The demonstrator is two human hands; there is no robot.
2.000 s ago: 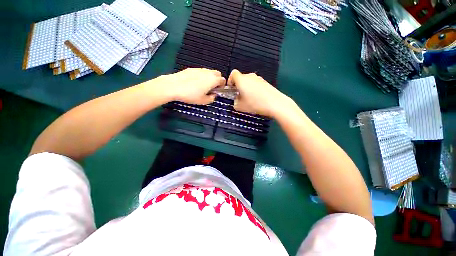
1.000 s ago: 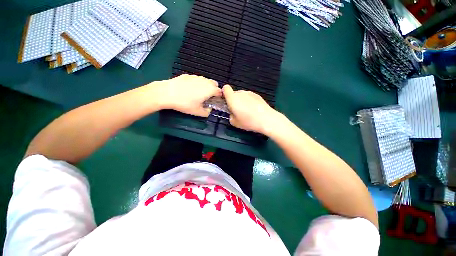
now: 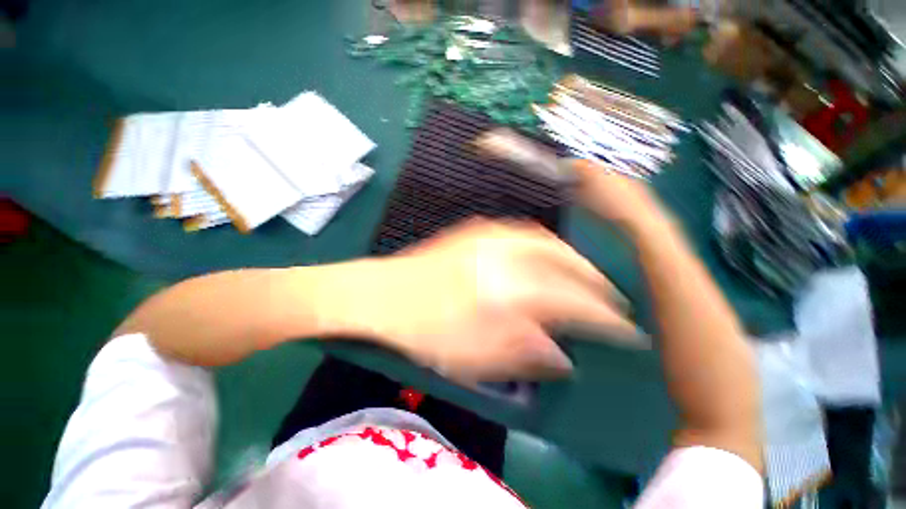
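Note:
The black slotted tray (image 3: pixel 437 174) lies on the dark green bench in front of me, its near half mostly covered by my left hand. My left hand (image 3: pixel 497 303) is over the near part of the tray, blurred, palm down with fingers apart, and nothing shows in it. My right hand (image 3: pixel 536 157) is over the far right part of the tray, strongly blurred; whether it holds something I cannot tell. White panels with orange-brown edges (image 3: pixel 268 164) lie fanned out to the left of the tray.
Small green pieces (image 3: pixel 467 75) are heaped beyond the tray. Loose pale strips (image 3: pixel 611 124) lie at its far right. A dark grey sheaf (image 3: pixel 755 209) and stacked white panels (image 3: pixel 795 427) are farther right. Another person's hands (image 3: pixel 646 15) show at the top edge.
My hands have separated: the right moved away to the tray's far right, the left moved right across its near part. The left has opened. The view has shifted, showing more beyond the tray.

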